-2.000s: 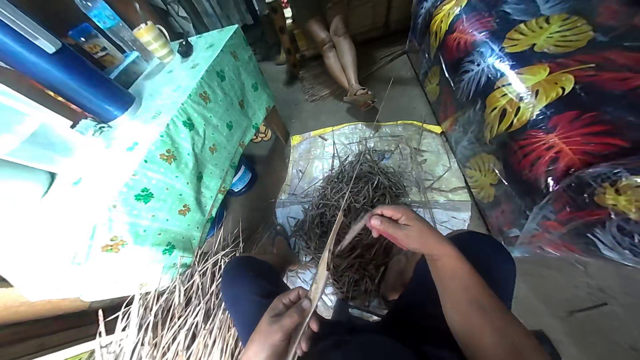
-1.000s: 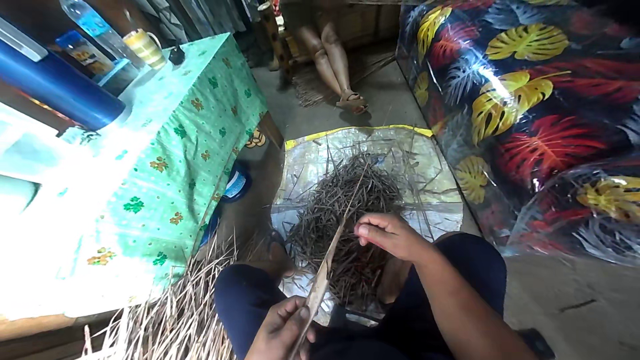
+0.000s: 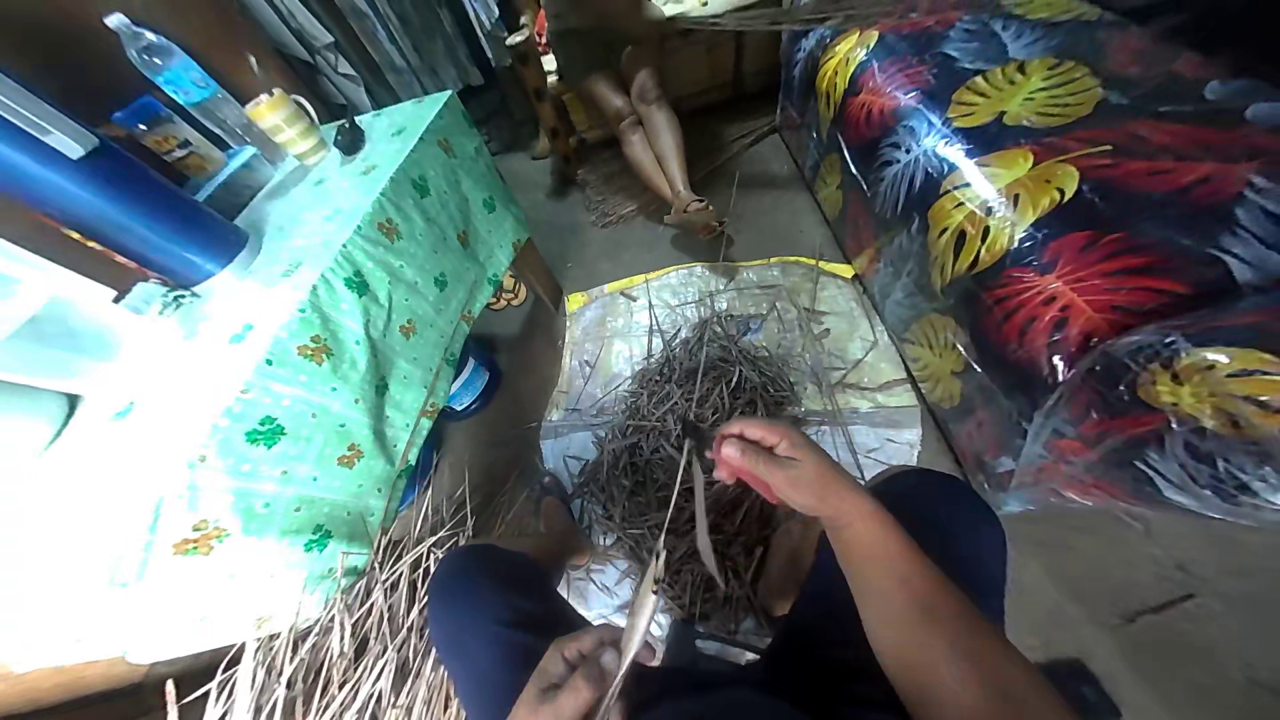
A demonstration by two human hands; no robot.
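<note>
My left hand (image 3: pixel 580 672) is closed around a long dried leaf strip (image 3: pixel 640 612), low in the view between my knees. The strip narrows upward, toward my right hand. In my right hand (image 3: pixel 780 468) is a small tool with a red handle (image 3: pixel 748 472); its dark end meets the thin part of the strip, and its exact kind cannot be told. A narrow leaf piece (image 3: pixel 706 525) hangs just below that point. Beneath both hands, a heap of dry brown leaf scraps (image 3: pixel 680 400) lies on a flattened woven sack (image 3: pixel 850 370).
A table with a green patterned cloth (image 3: pixel 400 250) stands at the left, holding a plastic bottle (image 3: pixel 185 80) and a mug (image 3: pixel 288 125). Long dry strips (image 3: pixel 350 650) lie below it. Plastic-covered leaf-print fabric (image 3: pixel 1060 220) fills the right. A person's legs (image 3: pixel 650 135) are ahead.
The narrow leaf piece now hangs below my right hand, and the red handle shows in that hand. My left hand still holds the strip low between my knees.
</note>
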